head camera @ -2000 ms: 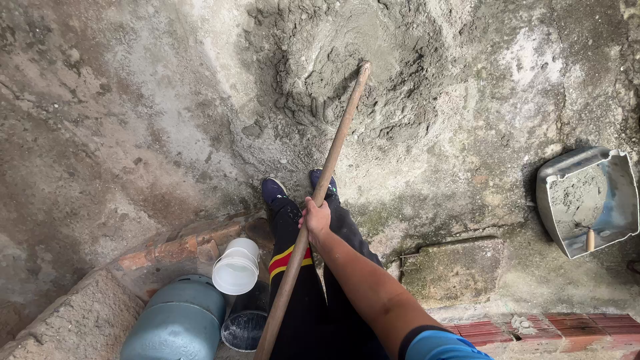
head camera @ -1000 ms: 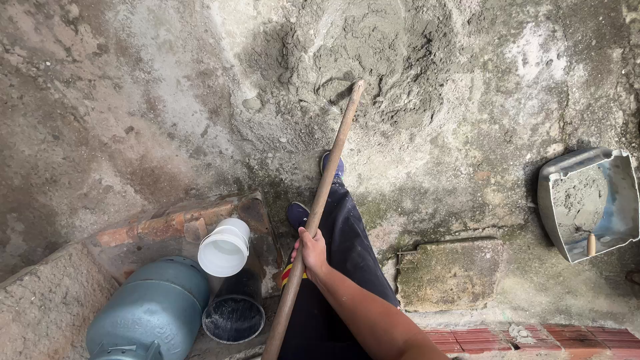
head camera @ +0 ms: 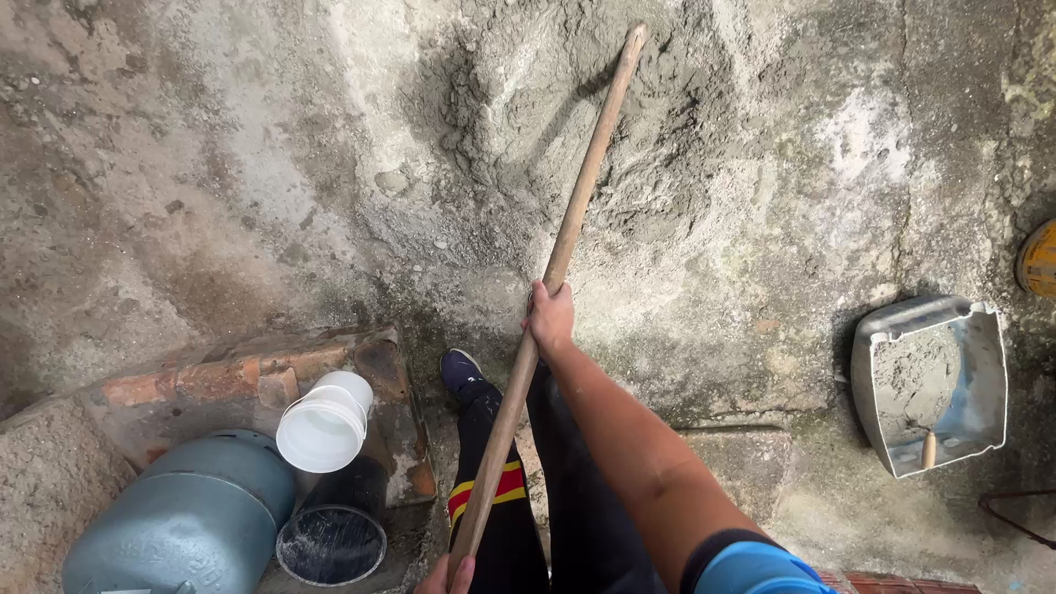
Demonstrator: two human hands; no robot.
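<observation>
My right hand point(head camera: 551, 318) grips a long wooden pole point(head camera: 577, 198) about midway along its visible length. At the bottom edge, my left hand point(head camera: 445, 576) closes round the lower part of the same pole. The pole slants up to the right, and its rounded far end lies over a heap of wet grey mortar point(head camera: 528, 107) on the concrete ground. Whether that end touches the mortar I cannot tell. The pole's lower end is out of view.
A white plastic bucket point(head camera: 323, 421), a black bucket point(head camera: 332, 544) and a blue-grey gas cylinder point(head camera: 177, 520) stand at lower left beside a low brick edge point(head camera: 219, 379). On the right, a cut-open plastic container point(head camera: 866, 396) holds mortar and a wooden-handled trowel point(head camera: 929, 450). A yellow can point(head camera: 1039, 260) is beyond.
My right hand has moved forward with the pole, and my left hand now shows at the bottom edge. My feet have shifted. The view has moved somewhat.
</observation>
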